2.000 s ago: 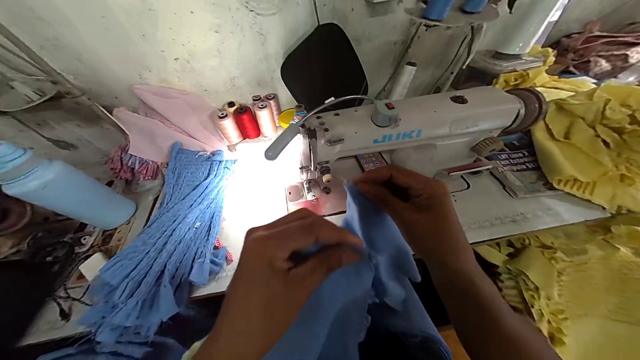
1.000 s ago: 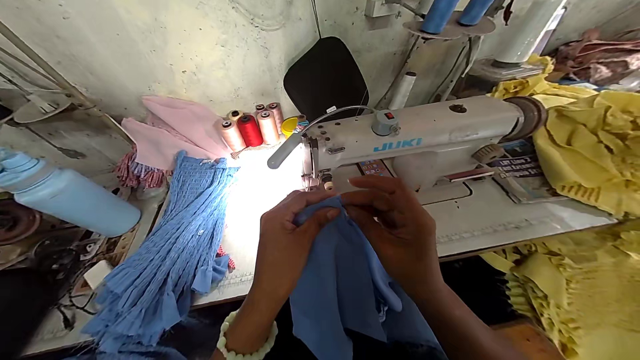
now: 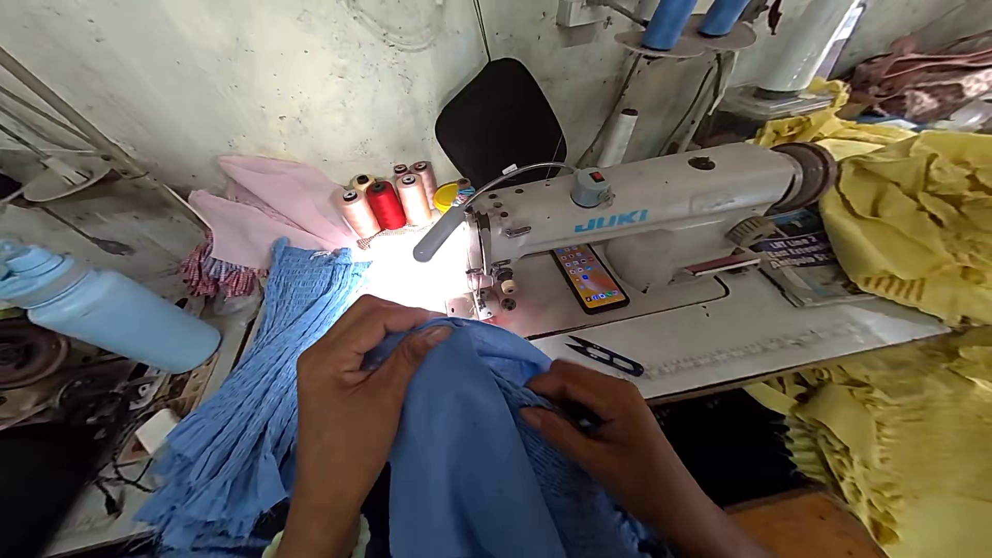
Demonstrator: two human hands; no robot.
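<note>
Blue fabric (image 3: 473, 434) hangs between my hands in front of the needle area of a Juki sewing machine (image 3: 620, 209). My left hand (image 3: 356, 387) pinches its upper edge between thumb and fingers, just below the presser foot (image 3: 482, 304). My right hand (image 3: 597, 418) grips a gathered part of the same fabric, lower and to the right. Thread snips (image 3: 606, 356) lie on the machine bed above my right hand, and a lit smartphone (image 3: 590, 277) rests under the machine arm. Smocked blue fabric pieces (image 3: 256, 411) lie in a heap left of my left hand.
A light blue bottle (image 3: 124, 314) lies tilted at the left. Pink fabric (image 3: 271, 209) and several thread spools (image 3: 385, 203) stand behind the machine bed. A gooseneck lamp (image 3: 446, 231) lights the needle area. Yellow fabric (image 3: 914, 225) is piled at the right, with more below the table edge.
My hands have moved apart, the right one down and to the right along the blue fabric. The snips and the phone now show fully.
</note>
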